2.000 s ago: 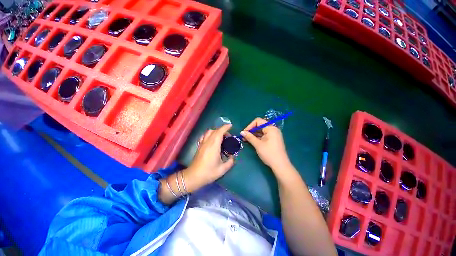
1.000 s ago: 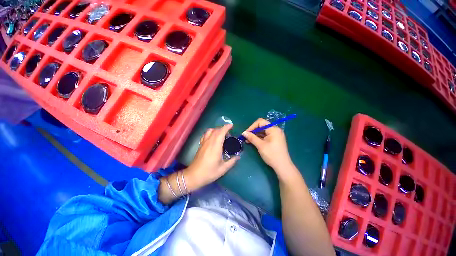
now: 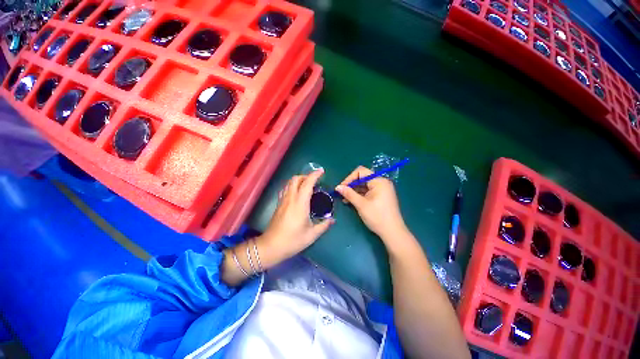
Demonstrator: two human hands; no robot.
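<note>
My left hand (image 3: 293, 219) holds a round dark watch head (image 3: 321, 204) between thumb and fingers, its dark face turned up. My right hand (image 3: 374, 204) holds a thin blue tool (image 3: 382, 172) like a pen. The tool's lower end is at the right edge of the watch head; whether it touches cannot be told. A small pale piece of clear film (image 3: 312, 168) shows just beyond my left fingertips.
Stacked red-orange foam trays (image 3: 184, 148) with dark discs stand at left. A partly filled foam tray (image 3: 484, 242) lies at right. Beside it are a black-and-blue pen or screwdriver (image 3: 455, 226) and crumpled clear film (image 3: 447, 280). More red trays (image 3: 523, 59) lie across the green bench.
The watch head and my left fingers have shifted slightly left. The blue tool has moved slightly left with my right hand. Both hands keep their hold.
</note>
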